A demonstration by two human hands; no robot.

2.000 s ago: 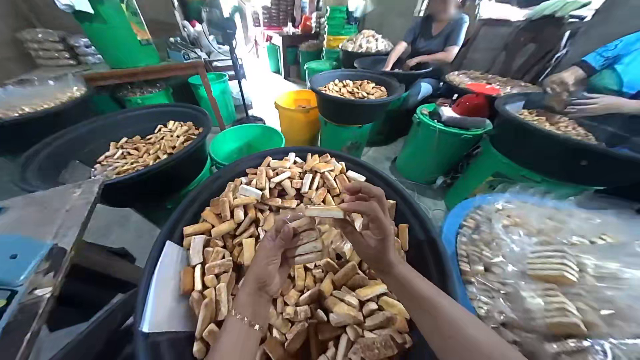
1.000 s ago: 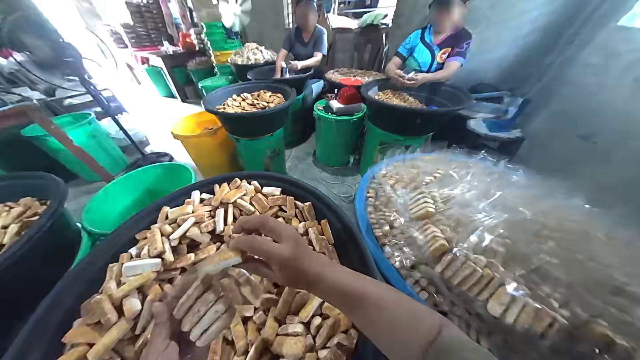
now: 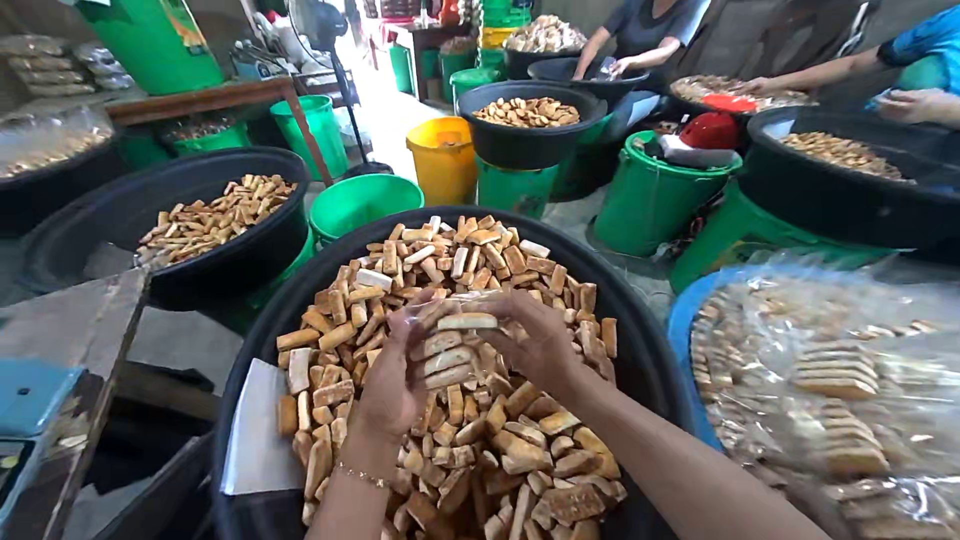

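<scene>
Over a black tub (image 3: 259,337) heaped with loose baked biscuit sticks (image 3: 525,450), both hands hold one clear plastic bag (image 3: 450,349) with a stack of several biscuits inside. My left hand (image 3: 394,375), with a bracelet at its wrist, supports the bag's left side. My right hand (image 3: 536,337) grips the upper right part, its fingers near the top biscuit. A white sheet (image 3: 262,435) stands at the tub's left inner wall.
At right is a blue-rimmed tub (image 3: 679,322) of bagged biscuits. Beyond are a green basin (image 3: 367,202), a yellow bucket (image 3: 442,154) and another black tub (image 3: 180,169) of biscuits. Two people work at tubs in the back. A wooden board (image 3: 75,322) juts in at left.
The view has swung right and back. One second ago my right hand was at the loose biscuits, apart from my left; now both hands are together on the bag.
</scene>
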